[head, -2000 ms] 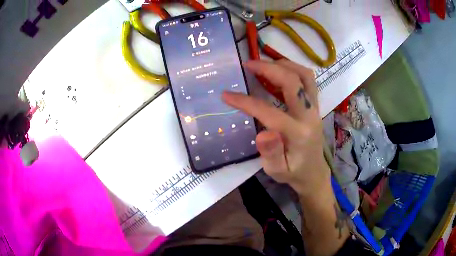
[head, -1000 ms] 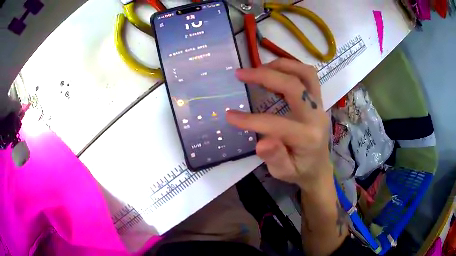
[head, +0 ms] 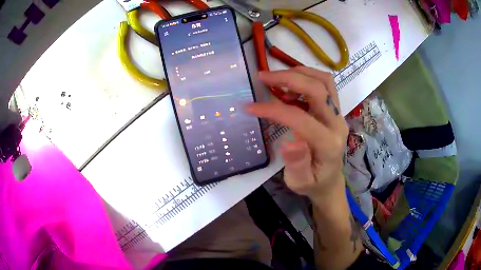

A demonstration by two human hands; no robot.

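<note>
A smartphone (head: 213, 100) with a dark weather-like screen lies face up on the white table (head: 126, 142). My right hand (head: 311, 132) is over the phone's right edge, fingers apart and holding nothing. Its index fingertip is blurred at the screen; whether it touches cannot be told. My left hand is not in view. Two pairs of shears lie by the phone: one with a yellow handle (head: 340, 39) and red handle (head: 258, 45) at its right, another with a yellow handle (head: 124, 55) partly under its top left.
A magenta garment panel (head: 63, 200) covers the lower left, beside the sewing machine's needle area. Black ruler marks run along the table's front edge. A thin magenta scrap (head: 394, 36) lies at upper right. A blue basket (head: 430, 205) with cloth and a plastic bag (head: 385, 147) stands right, below the table.
The phone's screen content has scrolled up and more rows show at its bottom. My right hand has shifted slightly right and lifted its fingers. The view has moved a little.
</note>
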